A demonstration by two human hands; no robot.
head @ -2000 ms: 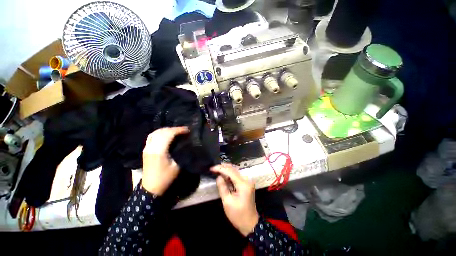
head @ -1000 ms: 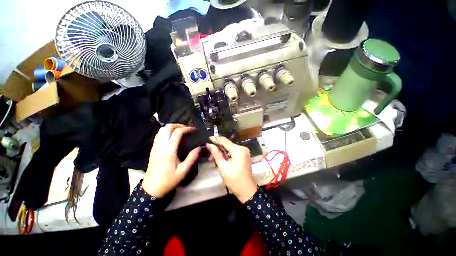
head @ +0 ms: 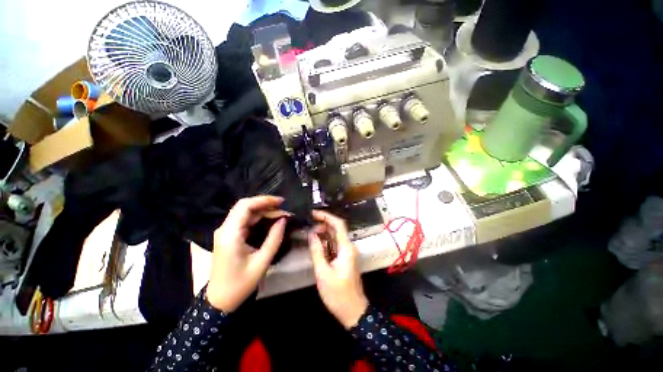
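Black garment cloth (head: 196,174) is heaped on the table left of the cream overlock machine (head: 378,109). Its near edge lies just left of and in front of the dark presser foot area (head: 314,163). My left hand (head: 243,254) pinches the cloth edge between thumb and fingers. My right hand (head: 336,269) is close beside it on the right, fingers curled, fingertips at the cloth's edge in front of the presser foot. Something small and dark shows inside the right hand; I cannot tell what it is.
A desk fan (head: 151,62) and an open cardboard box (head: 65,142) with thread spools stand behind left. Orange-handled scissors (head: 43,312) lie at the left table edge. A red thread tangle (head: 408,243) lies right of my hands. A green flask (head: 527,116) stands on a bright mat.
Both hands have drawn slightly toward me from the presser foot, the left from a flatter hold on the cloth to a pinch. The cloth beside the needle area has shifted and shows folds.
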